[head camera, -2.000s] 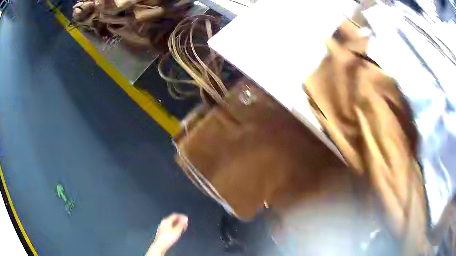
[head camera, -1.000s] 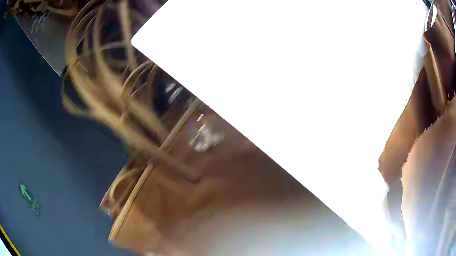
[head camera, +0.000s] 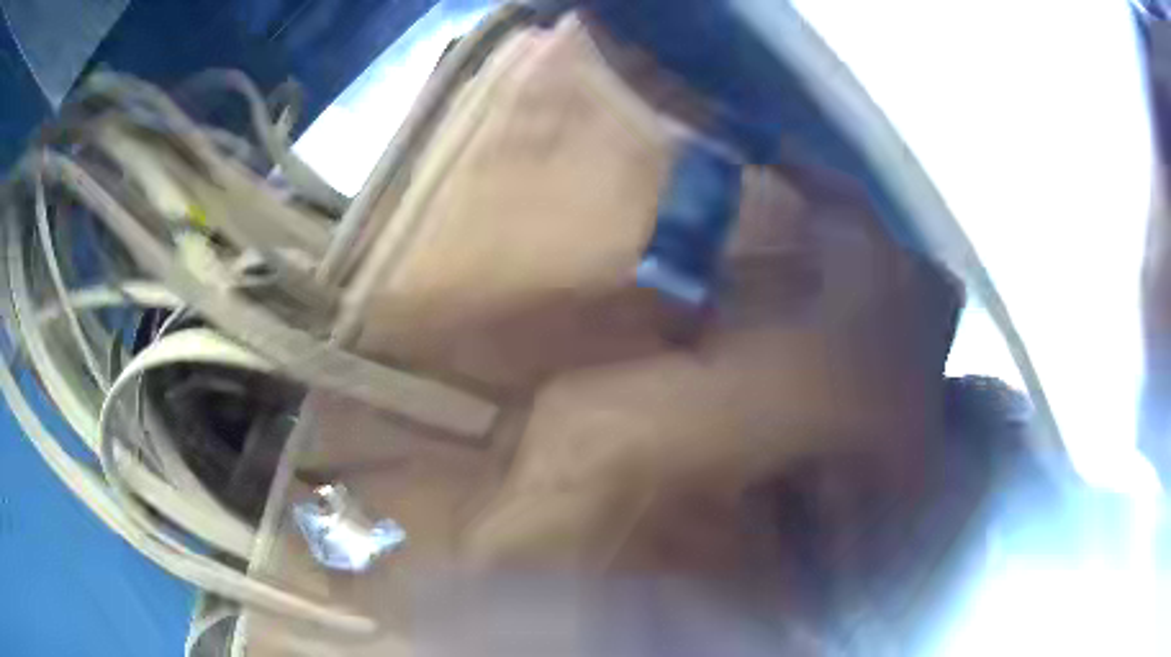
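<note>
A tan-brown tote bag (head camera: 514, 270) fills the middle of the view, very close and blurred. Several pale strap handles (head camera: 193, 359) loop out from its edge at the left. A crumpled whitish, shiny bit (head camera: 344, 529) lies on the bag near the straps at the lower left. A small dark label (head camera: 695, 218) with a pale end sits on the bag at the upper middle. A paler blurred patch crosses the bag's centre; I cannot tell what it is. I can make out neither of my hands, so any grip on the bag is not shown.
A white surface (head camera: 372, 122) shows behind the bag at the upper left. A very bright white area (head camera: 1027, 141) fills the upper right. Blue-looking floor (head camera: 64, 539) shows at the lower left. Glare covers the lower right.
The bag and straps appear much larger and closer. The label has come into view. The broad white tabletop no longer fills the centre. The bare hand seen earliest at the lower left is gone.
</note>
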